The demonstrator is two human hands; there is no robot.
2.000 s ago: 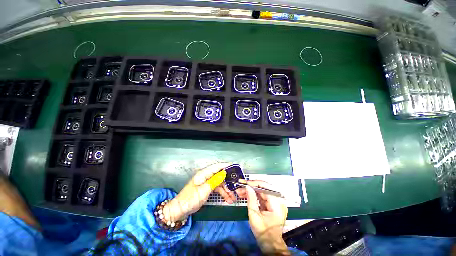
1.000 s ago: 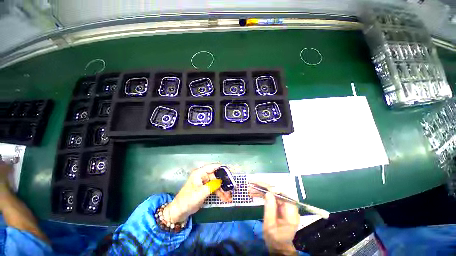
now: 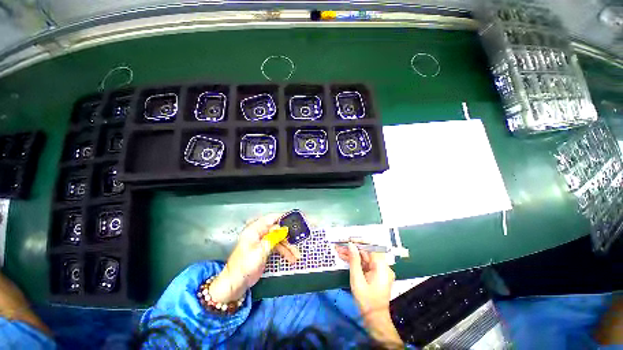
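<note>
My left hand (image 3: pixel 249 256), with a yellow finger cot (image 3: pixel 275 237), holds a black watch housing (image 3: pixel 295 226) between thumb and fingers above the left part of a white sheet with a dense grid of small dark marks (image 3: pixel 307 254). My right hand (image 3: pixel 371 277) holds thin tweezers (image 3: pixel 365 246) just right of the housing, over the sheet, their tip not touching the housing. Whether the tip holds a small part is too small to tell. The crosswise foam tray (image 3: pixel 246 175) ahead holds housings; its front-left pocket is empty.
A lengthwise foam tray (image 3: pixel 140 239) with housings stands left. White paper (image 3: pixel 440 174) lies right of the crosswise tray. Clear blister trays (image 3: pixel 546 82) are stacked back right, more clear plastic (image 3: pixel 594 178) below them. A black tray (image 3: pixel 437 307) is below the bench edge. Other people's arms show at both sides.
The tweezers tip has moved away from the housing to its right, over the sheet. The housing has turned in my left hand, its inside showing again. The whole view has shifted a little.
</note>
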